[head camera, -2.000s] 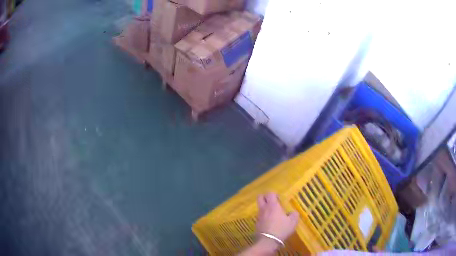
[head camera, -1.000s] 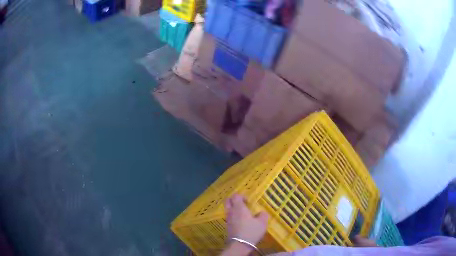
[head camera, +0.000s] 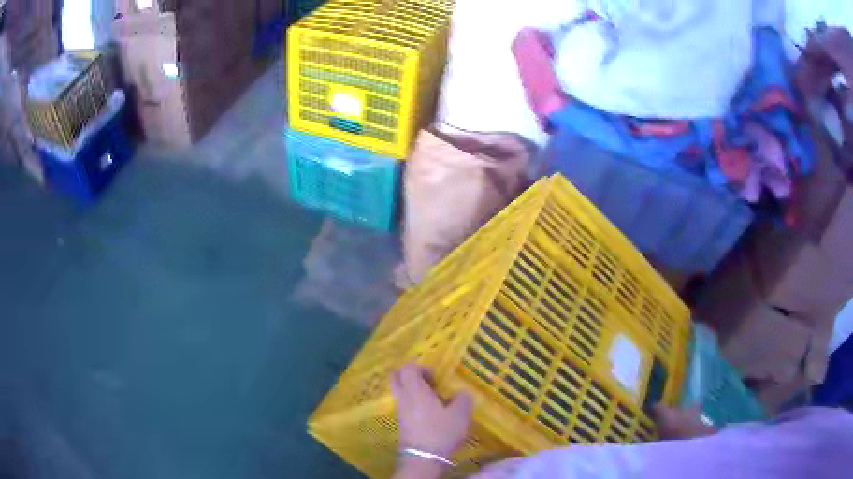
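Observation:
A yellow slatted crate (head camera: 561, 313) with a white label is tilted in front of me. My left hand (head camera: 430, 416), bare with a white band at the wrist, grips its near lower edge. My right hand (head camera: 681, 421) is partly hidden at the crate's right side, by the dark handle opening; its fingers are hard to see. A green crate (head camera: 718, 379) shows behind the yellow one, at its right side. A lilac sleeve (head camera: 655, 458) crosses the bottom edge.
Another yellow crate (head camera: 360, 79) stands on a green crate (head camera: 343, 180) ahead. Beside them are a brown sack (head camera: 458, 192) and a grey-blue bin (head camera: 641, 201) with coloured cloth above. A small yellow crate on a blue crate (head camera: 89, 159) stands far left, near cartons (head camera: 150, 79).
The view has moved on past the cartons. The stacked yellow and green crates, brown sack and bin now show nearer. The carried crate sits slightly further left in view, still held.

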